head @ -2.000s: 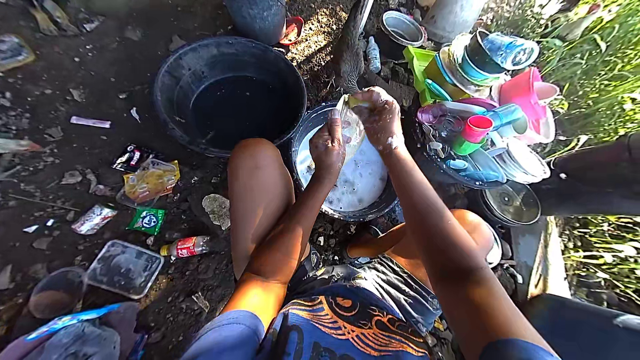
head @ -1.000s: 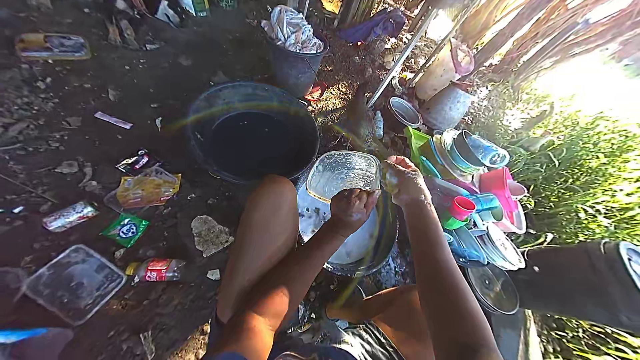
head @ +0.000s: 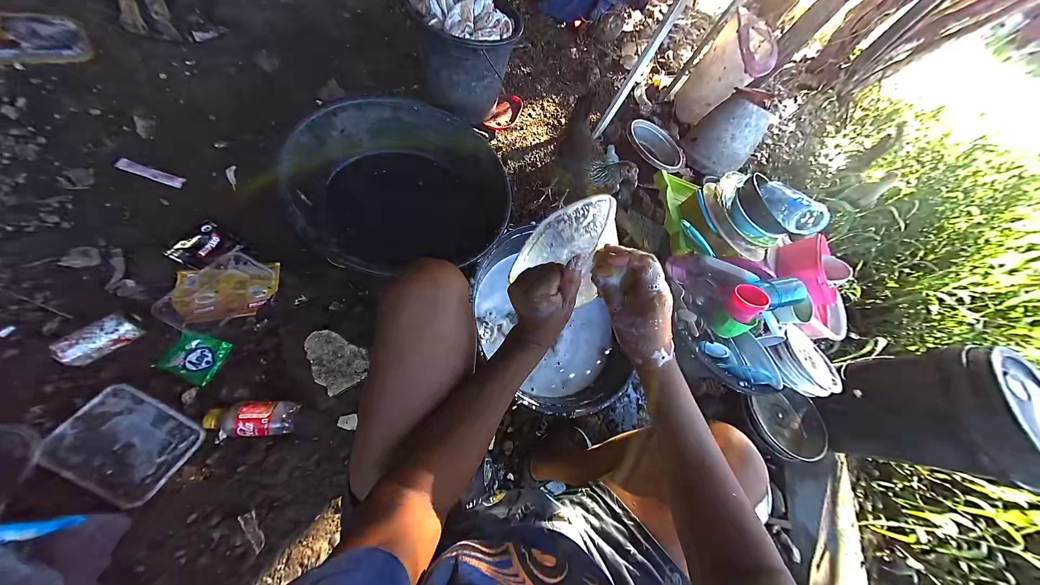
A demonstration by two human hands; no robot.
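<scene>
A clear plastic container (head: 569, 236) is tilted up over a round dark basin of soapy water (head: 561, 357) between my knees. My left hand (head: 546, 299) grips its near left edge with curled fingers. At its right edge my right hand (head: 632, 284) is closed, with suds on the fingers and wrist; whatever lies inside that fist is hidden. White foam floats on the water below both hands.
Left of the suds stands a wide black basin (head: 394, 187) of dark water, with a filled bucket (head: 467, 69) behind. Stacked dishes and cups (head: 747, 302) crowd the right, beside a black drum (head: 926, 406). A cola bottle (head: 253, 418) and wrappers litter the left ground.
The container, its broad face showing a second ago, is now tilted more edge-on between my hands. The right hand has closed near its edge.
</scene>
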